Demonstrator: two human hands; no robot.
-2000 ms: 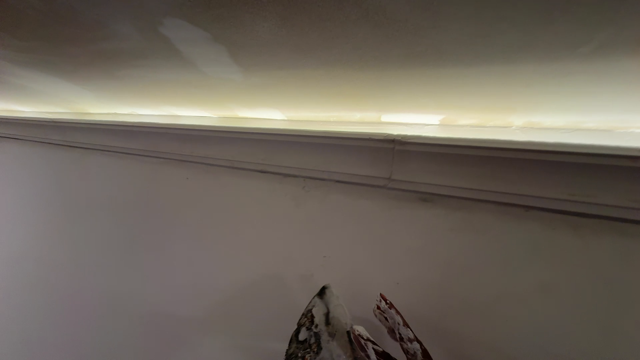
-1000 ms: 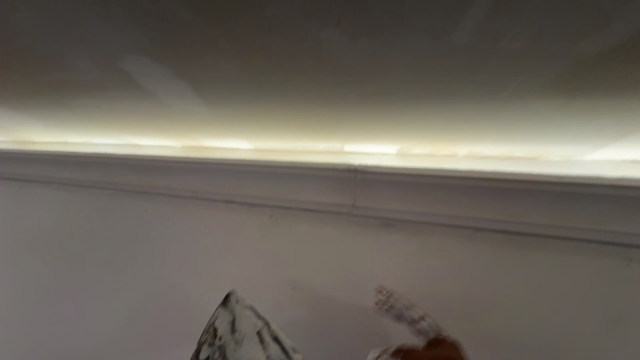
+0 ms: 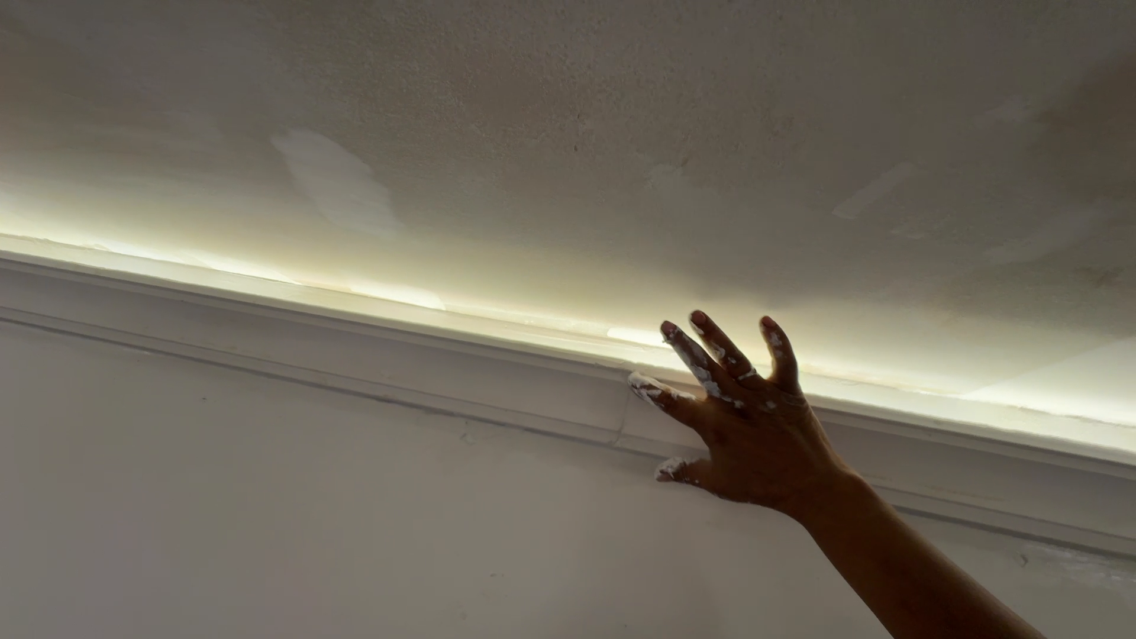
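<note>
My right hand [image 3: 754,417] is raised with its fingers spread, in front of the cornice moulding [image 3: 532,382] between wall and ceiling. White paste clings to the thumb, the fingers and the knuckles. Its fingertips overlap the glowing upper edge of the moulding; whether they touch it cannot be told. Just behind the thumb and index finger, a thin vertical joint line [image 3: 624,415] crosses the moulding. Nothing shows in this hand. My left hand is outside the view.
Hidden lighting [image 3: 390,291] shines along the top of the moulding. The ceiling [image 3: 550,133] above bears pale patches [image 3: 337,182] and rough spots. Below runs a smooth, pale wall [image 3: 311,497] with a few small marks.
My right hand has risen from the bottom edge to the moulding, its fingers now spread. The paste-smeared pointed shape at the lower edge in both earlier frames has left the view.
</note>
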